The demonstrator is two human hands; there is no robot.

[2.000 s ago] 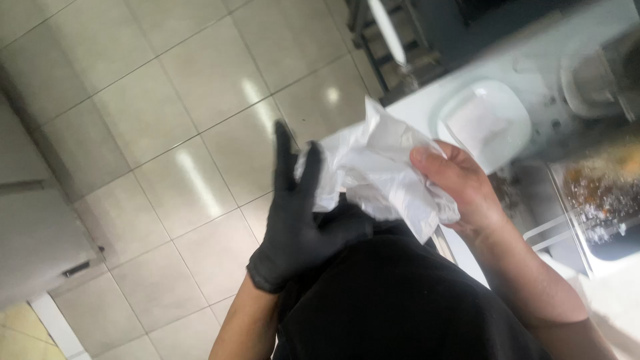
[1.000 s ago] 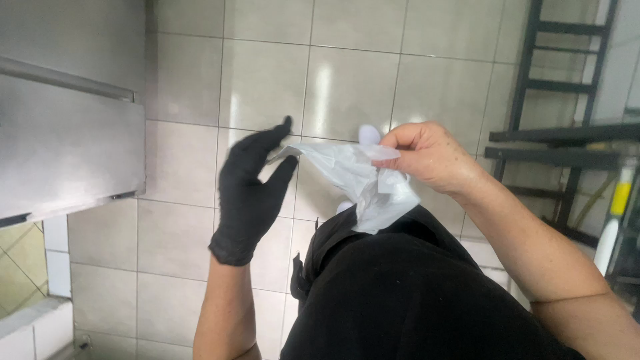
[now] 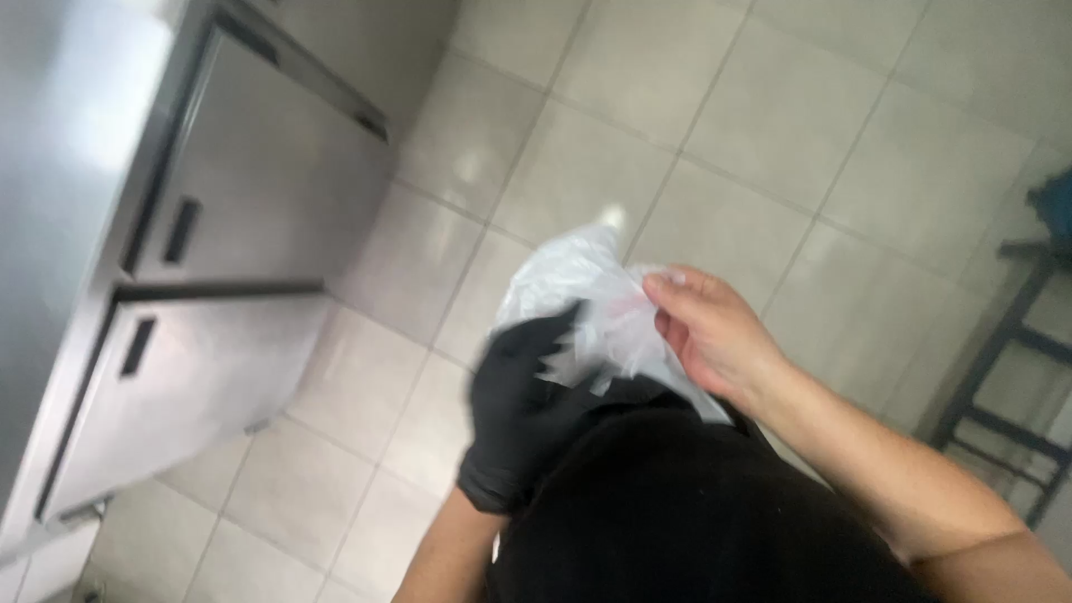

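A crumpled, thin white plastic bag (image 3: pixel 578 276) spreads between my hands in front of my black clothing. My right hand (image 3: pixel 708 327), bare, pinches its right edge between thumb and fingers. On the other side, my left hand (image 3: pixel 532 394) wears a black glove and is blurred; its fingers lie against the bag's lower left part, and whether they grip it I cannot tell. The plastic is partly see-through near my right fingertips. One corner of it hangs down below my right hand.
To the left stands a stainless steel cabinet (image 3: pixel 251 167) with doors and dark recessed handles, under a steel worktop (image 3: pixel 67 151). Beige floor tiles (image 3: pixel 754 151) stretch ahead. A dark metal frame (image 3: pixel 997 368) with rungs stands at the right edge, a blue item above it.
The view has swung toward the steel cabinet. My gloved left hand has come closer to my right hand, and the bag is spread wider than one second ago.
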